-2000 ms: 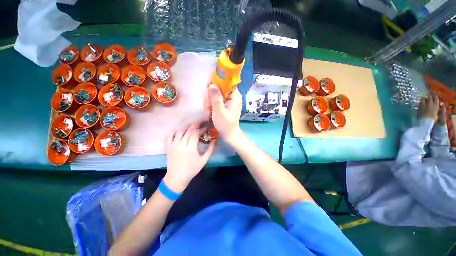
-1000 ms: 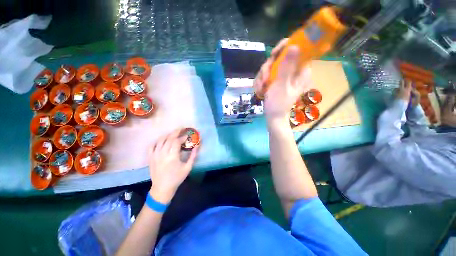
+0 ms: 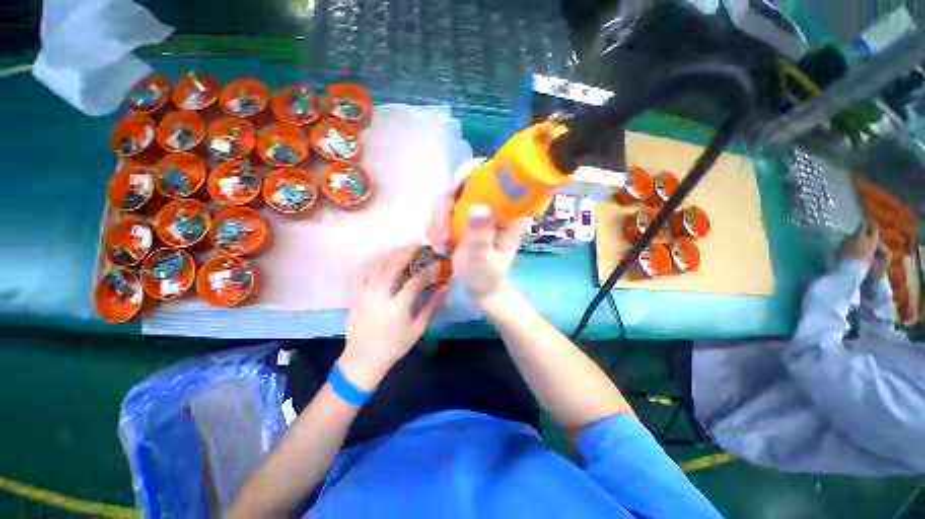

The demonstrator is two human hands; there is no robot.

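My right hand [image 3: 481,243] grips the orange-yellow electric screwdriver [image 3: 507,182], which is tilted, its cable end toward the upper right. My left hand [image 3: 385,309] holds a small orange round housing [image 3: 433,267] at the front right part of the white foam sheet [image 3: 401,152]. A green and white circuit board piece shows in the housing. The driver's lower end is by the housing; its tip is hidden by my right hand, so contact cannot be told. A blue wrist strap [image 3: 350,386] is on my left wrist.
Rows of filled orange housings [image 3: 235,182] stand at left. The screw feeder [image 3: 561,218] is behind the driver. Several housings stand on brown cardboard [image 3: 735,243] at right; a black cable crosses there. A person in grey [image 3: 847,335] is at far right. Clear trays [image 3: 426,46] lie behind.
The screwdriver has come down and left from over the cardboard to the housing in my left hand. The camera view has shifted.
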